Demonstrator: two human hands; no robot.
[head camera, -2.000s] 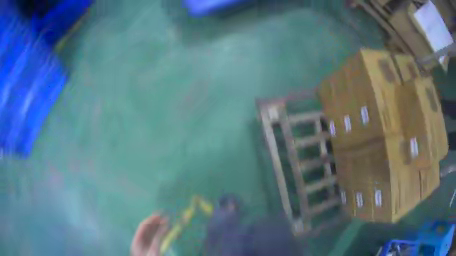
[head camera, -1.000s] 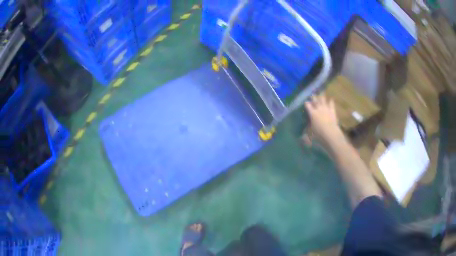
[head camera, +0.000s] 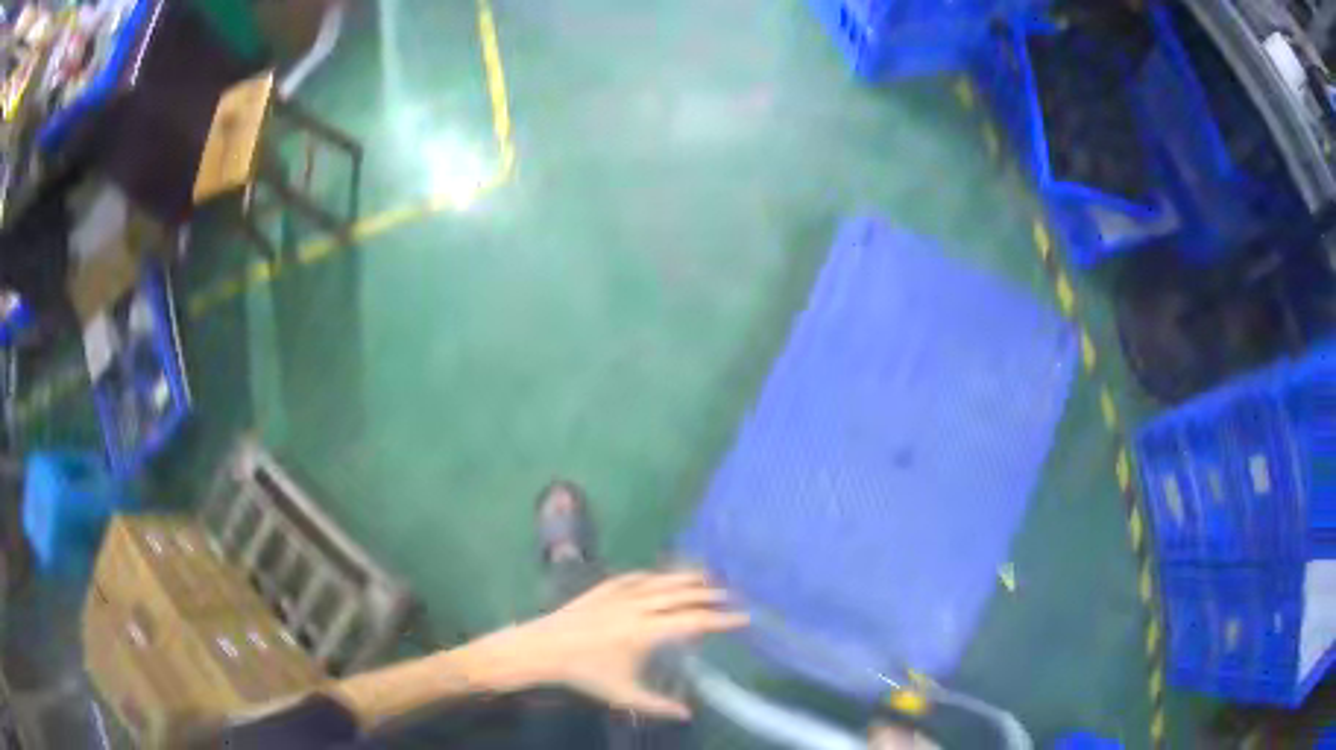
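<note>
The blue flat deck of the platform trolley (head camera: 894, 454) lies on the green floor, right of centre. Its silver push handle (head camera: 755, 711) curves along the bottom edge, near a yellow joint (head camera: 908, 700). My left hand (head camera: 645, 623) is bare and reaches in from the lower left. Its fingers are extended over the near-left deck corner, just by the handle tube, and it holds nothing that I can see. A small skin-coloured patch below the yellow joint looks like part of my right hand (head camera: 898, 737), cut off by the bottom edge; its grip is hidden.
Brown cartons (head camera: 169, 623) stand at the lower left on a slatted pallet (head camera: 308, 557). A wooden stool (head camera: 235, 139) stands upper left. Blue crates (head camera: 1245, 506) and an open blue bin (head camera: 1099, 132) line the right, beyond a yellow-black floor line (head camera: 1121, 454). My foot (head camera: 561, 520) is near the centre.
The view has swung round; the trolley deck now points away from me, with its handle at the bottom edge. My left hand has come into view. My right hand has dropped almost out of the picture.
</note>
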